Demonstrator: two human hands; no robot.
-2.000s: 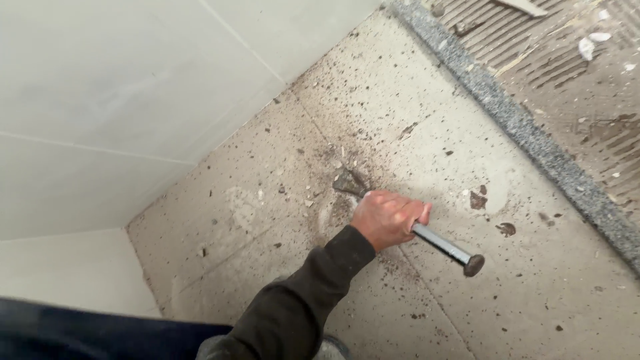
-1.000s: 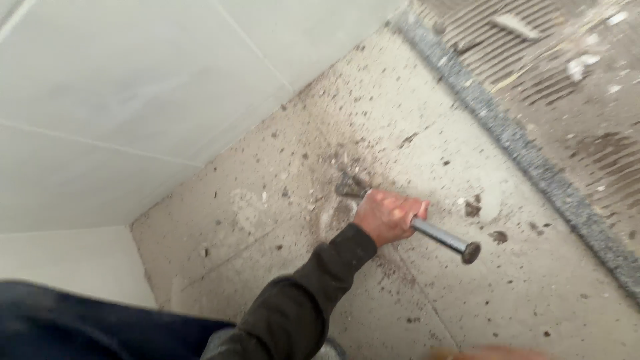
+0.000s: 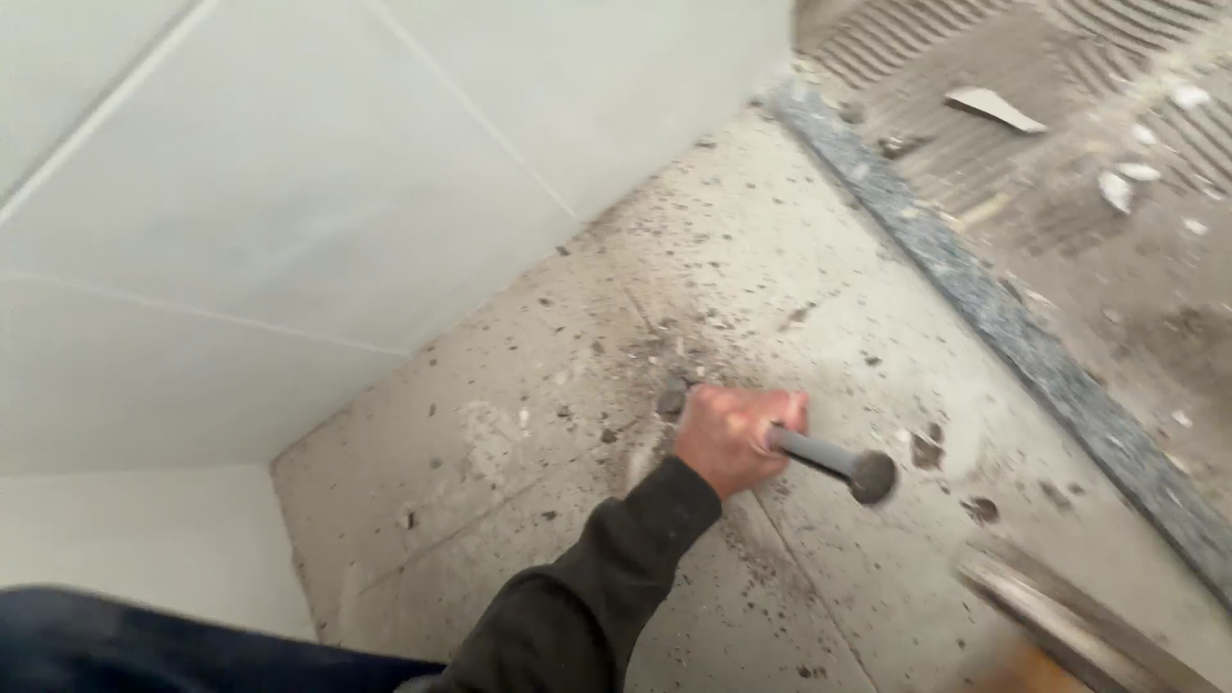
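My left hand (image 3: 736, 433), in a dark sleeve, is closed around the shank of a steel chisel (image 3: 818, 452). The chisel's round struck end points to the lower right, and its dark working end rests by a gouged, dusty patch of the tiled floor (image 3: 481, 568). At the lower right a motion-blurred metal head, apparently a hammer's (image 3: 1078, 616), has come in, with an orange-brown blur below it. My right hand cannot be made out.
Pale wall tiles (image 3: 289, 173) meet the floor at the left. A grey speckled stone strip (image 3: 972, 298) crosses the right side. Beyond it lies ridged adhesive (image 3: 1059, 212) with white fragments and a pale shard (image 3: 996, 109). Dark debris dots the floor, and dark blue cloth (image 3: 144, 645) shows lower left.
The blurred hammer-like head has come into view at the lower right; one second ago only an orange-pink blur showed at the bottom edge. My left hand keeps its hold on the chisel.
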